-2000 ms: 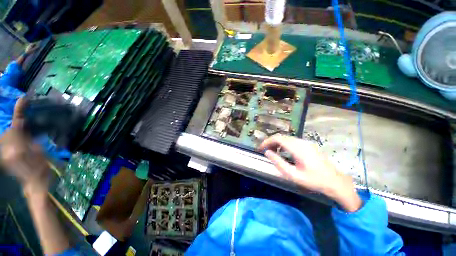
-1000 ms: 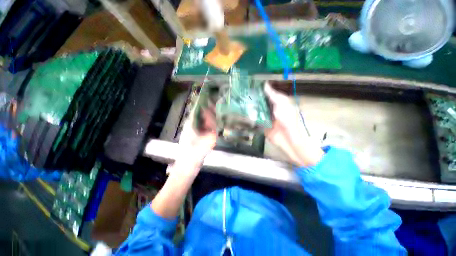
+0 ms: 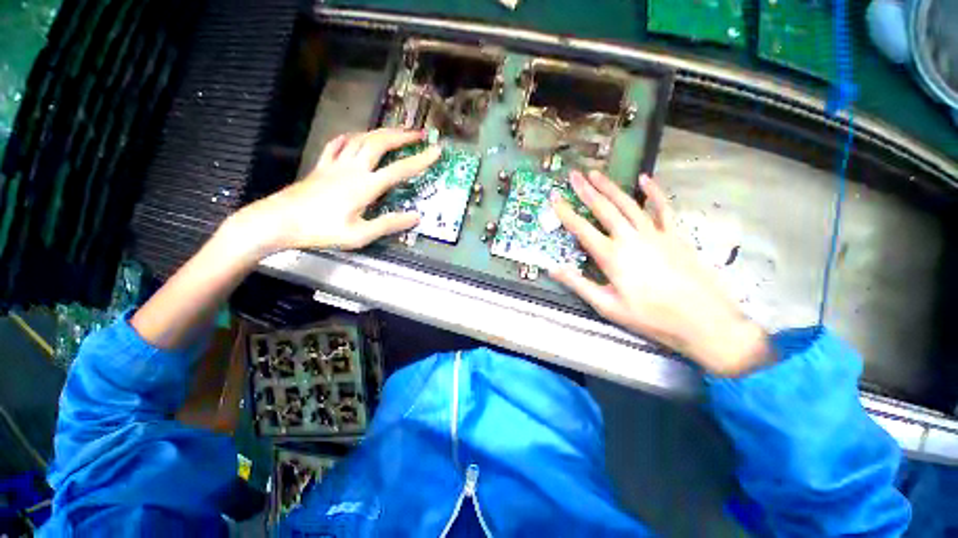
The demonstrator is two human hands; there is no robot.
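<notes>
A grey-green solder pallet (image 3: 492,158) with four openings lies on the conveyor. Its two far openings show no boards. Two green circuit boards sit in the near pockets, the left board (image 3: 446,200) and the right board (image 3: 522,215). My left hand (image 3: 341,194) rests on the left board's left edge with fingers spread. My right hand (image 3: 630,252) rests on the right board's right side with fingers spread. The fingers hide parts of both boards.
The conveyor's silver front rail (image 3: 473,315) runs between me and the pallet. A ribbed black rack (image 3: 205,137) and stacked black trays (image 3: 79,126) stand left. Spare pallets (image 3: 310,384) lie low beside me. A blue cord (image 3: 840,158) hangs right. Green boards (image 3: 699,19) lie on the shelf.
A second ago both hands held boards above the pallet. Now two boards lie in its near pockets under my spread hands. The camera view is closer to the pallet.
</notes>
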